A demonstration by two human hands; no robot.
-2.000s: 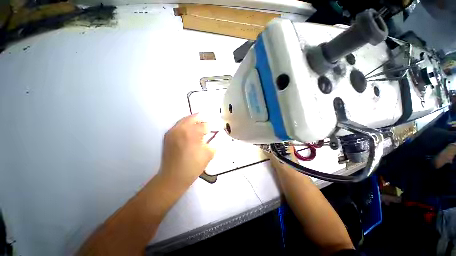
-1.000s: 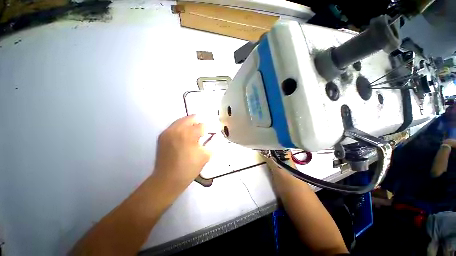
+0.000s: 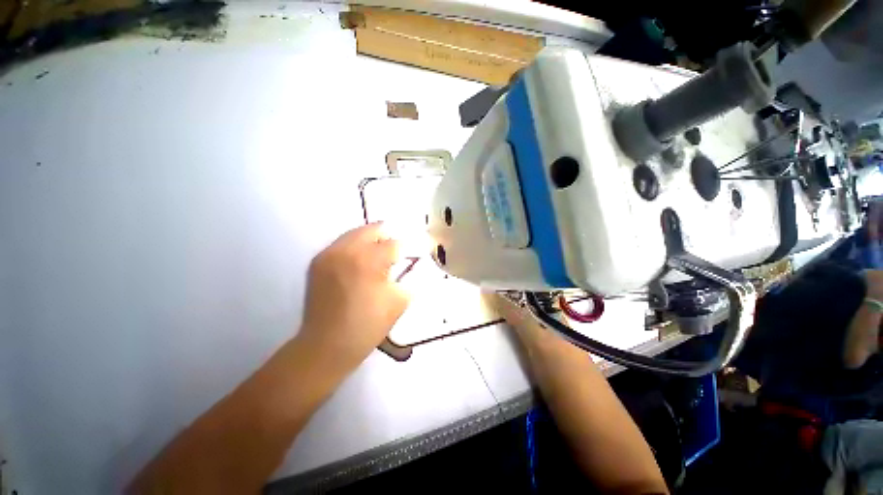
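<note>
The white sewing machine (image 3: 600,164) with a blue stripe stands in front of me and its head hides the needle area. My left hand (image 3: 356,285) rests beside the machine head, its fingertips washed out by the lamp light. A small dark red piece (image 3: 408,270) shows at its fingertips; whether the hand grips it is unclear. My right hand (image 3: 510,307) reaches under the machine head, its fingers mostly hidden, so I cannot tell what it holds. Red looped handles (image 3: 583,308) lie to the right of my right hand.
A long cardboard piece (image 3: 441,43) lies at the table's back. A small brown tab (image 3: 402,110) lies on the white table (image 3: 194,193). A measuring strip (image 3: 416,437) runs along the front edge. A blue crate (image 3: 703,421) and a person's arm (image 3: 865,319) are at the right.
My right hand has shifted slightly left under the machine head. My left hand has stayed nearly in place. The view has shifted slightly.
</note>
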